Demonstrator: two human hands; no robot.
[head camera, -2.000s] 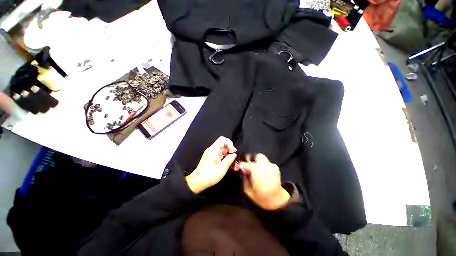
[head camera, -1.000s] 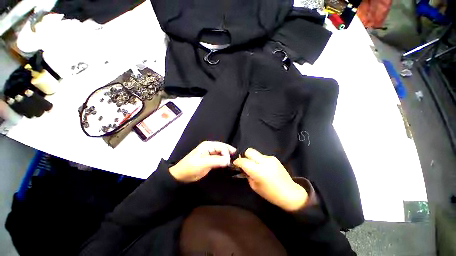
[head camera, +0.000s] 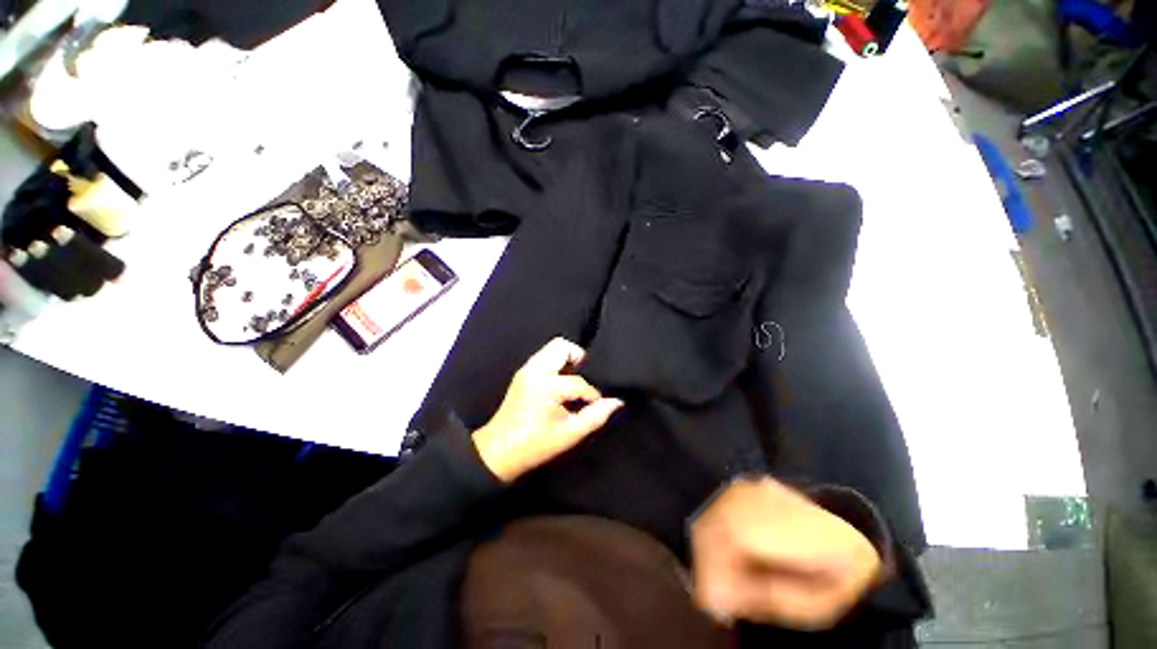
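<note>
A black jacket (head camera: 673, 241) lies on the white table in front of me, its flap pocket facing up. My left hand (head camera: 546, 412) is at the jacket's front edge, thumb and fingers gripping the black cloth there. My right hand (head camera: 780, 554) is blurred, off to the lower right near my body, with its fingers curled. Whether it holds a needle cannot be seen. No thread or button shows between the hands. A pale loose thread (head camera: 770, 339) lies on the jacket's right side.
On the left are an oval button tray (head camera: 254, 332), a heap of buttons (head camera: 362, 203) on brown cloth (head camera: 289, 349) and a smartphone (head camera: 396, 301). More black garments (head camera: 571, 38) lie beyond the jacket. A red thread spool (head camera: 856, 34) is at the far right.
My right hand has moved away from my left, down and to the right. My left hand has stayed near the front edge, its fingers now more spread.
</note>
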